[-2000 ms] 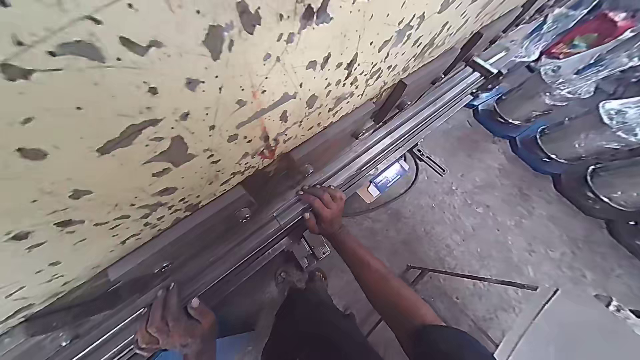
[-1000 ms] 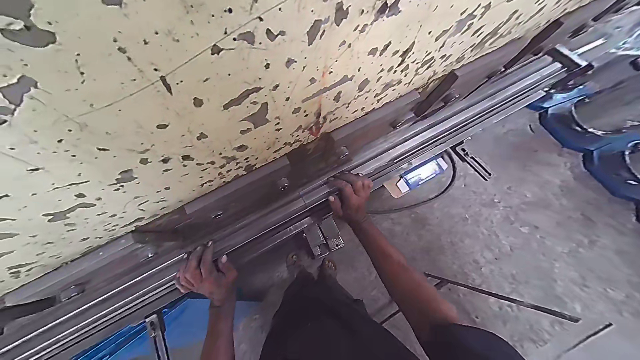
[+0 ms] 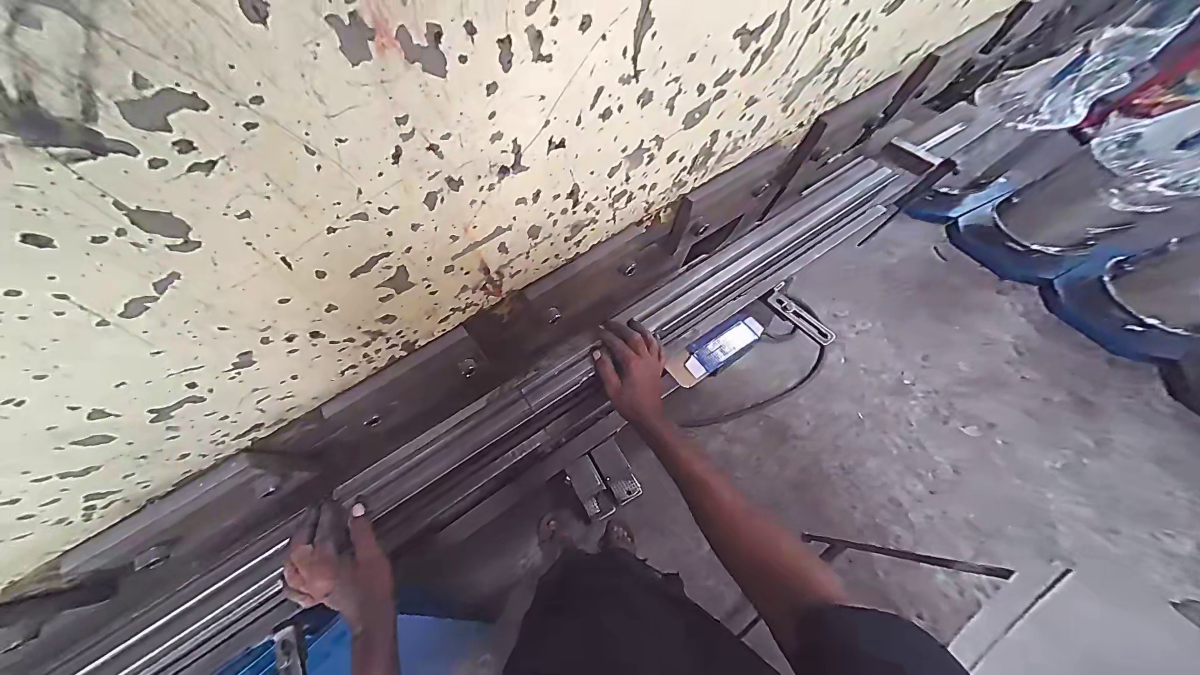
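A long grooved steel die rail [image 3: 750,246] of a machine runs diagonally across the head view, below a pale yellow machine plate [image 3: 403,206] with worn paint. My left hand [image 3: 339,562] lies at the lower left with its fingers on the rail. Farther up the rail, near the middle, my right hand [image 3: 633,368] rests with bent fingers over its edge. The fingertips are partly hidden against the dark metal, so whether either hand grips something cannot be told. A blue and white carton [image 3: 725,347] lies just right of my right hand.
A metal foot pedal [image 3: 603,480] sits on the floor before my feet. A slotted bracket [image 3: 802,317] and black cable are beside the carton. Blue-edged round metal parts [image 3: 1059,230], some with plastic wrap, stand at the right. A blue surface [image 3: 431,642] is at the bottom left.
Both hands stay on the rail through all frames. The view shifts between frames; no other plain change shows.
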